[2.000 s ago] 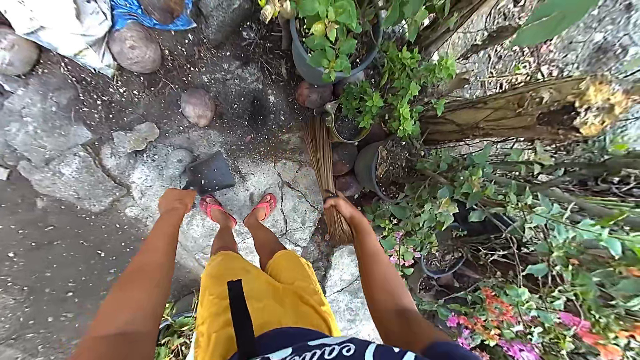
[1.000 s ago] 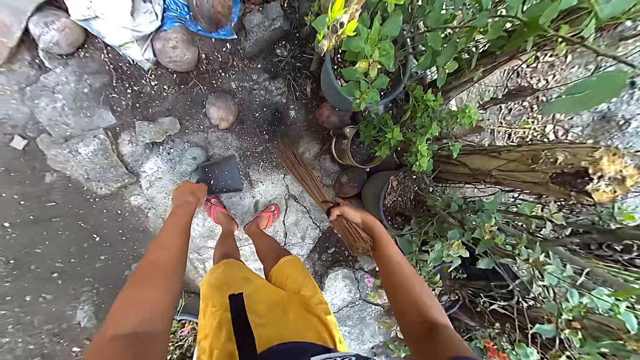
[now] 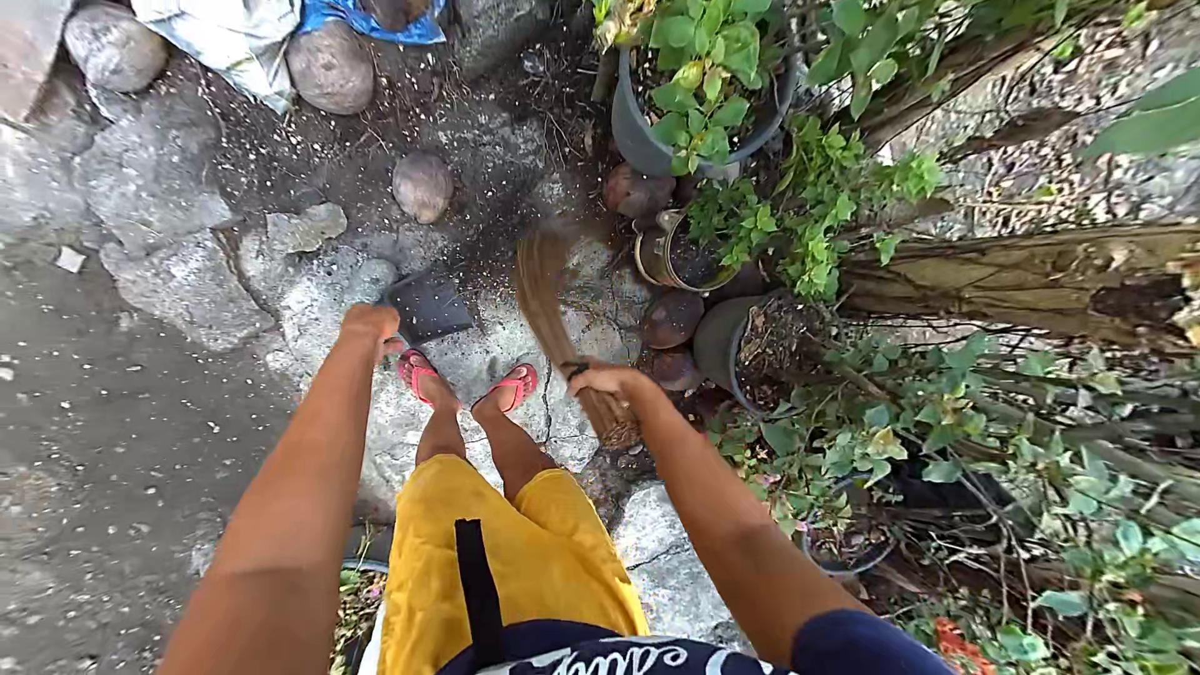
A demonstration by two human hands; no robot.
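My left hand (image 3: 372, 328) is closed around the handle of a dark dustpan (image 3: 430, 306), whose flat pan lies over the pale stone paving just beyond my left foot. My right hand (image 3: 607, 382) grips a stick broom (image 3: 548, 300) of thin brown bristles near its bound end. The broom's far end is blurred and points away from me over the stone, to the right of the dustpan and apart from it. Most of the dustpan's handle is hidden in my fist.
Potted plants stand at the right, among them a large grey pot (image 3: 637, 117) and a dark pot (image 3: 717, 347), with round brown husks beside them. A tree trunk (image 3: 1012, 286) reaches in from the right. A loose round husk (image 3: 423, 187) lies beyond the dustpan.
The broom's bristle end has swung left, toward the dustpan, while my right hand keeps its grip. My left hand still holds the dustpan near my left foot.
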